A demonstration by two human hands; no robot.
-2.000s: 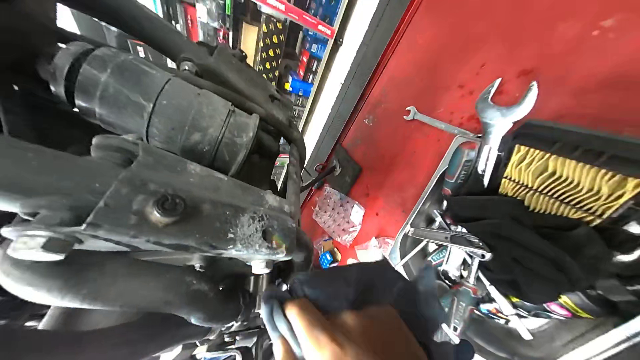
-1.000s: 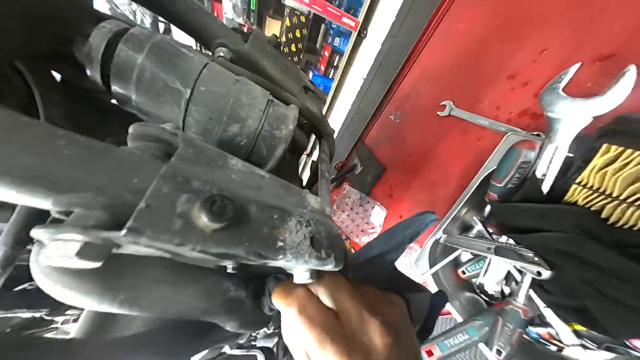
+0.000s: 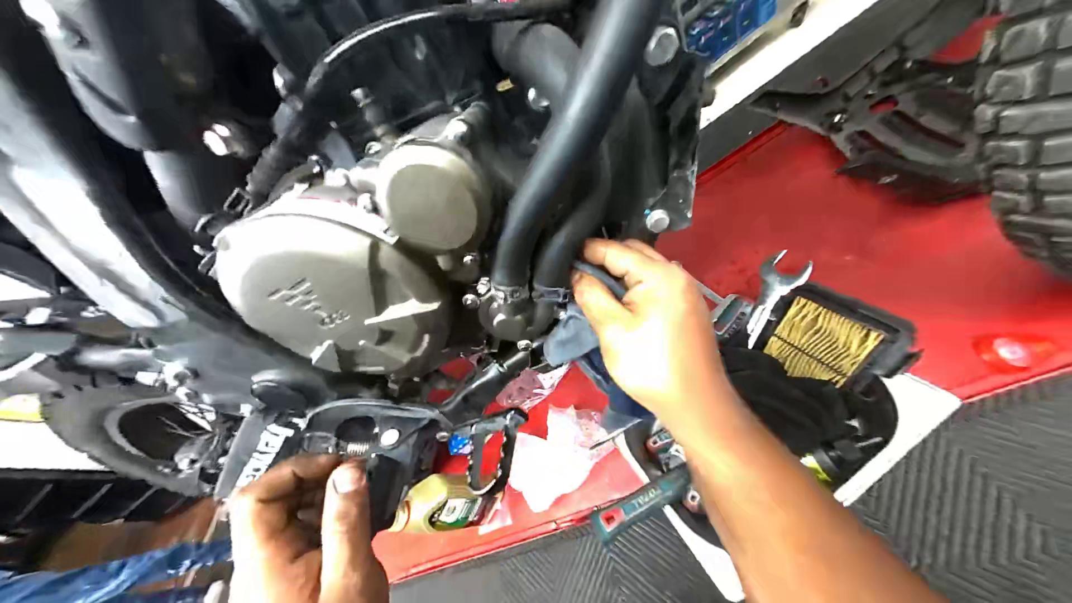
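Observation:
My right hand [image 3: 641, 327] reaches in from the lower right and grips a dark blue-grey cloth [image 3: 574, 337] beside two black rubber hoses [image 3: 557, 167] on a motorcycle engine. Part of the cloth hangs below the fingers. My left hand [image 3: 310, 519], with dark smudges on its fingers, is low at the left, near the footpeg bracket [image 3: 389, 419]. Its fingers are curled, with the thumb close to them; whether it holds anything is unclear. Between and above the hands are the round metal engine cover [image 3: 327, 289] and a smaller round cover [image 3: 431, 198].
A footpeg [image 3: 494, 452] juts out near a plastic oil bottle [image 3: 444, 502] and crumpled clear plastic [image 3: 548, 461] on the red platform [image 3: 779, 226]. At right lie an open-end wrench [image 3: 777, 289], a pleated air filter [image 3: 825, 339], black cloth [image 3: 779, 410] and a teal-handled tool [image 3: 641, 502]. A knobby tyre [image 3: 1030, 134] stands beyond.
The view has swung widely from the frame and shock absorber to the engine side. The dark cloth is still with my right hand. My left hand now shows at lower left.

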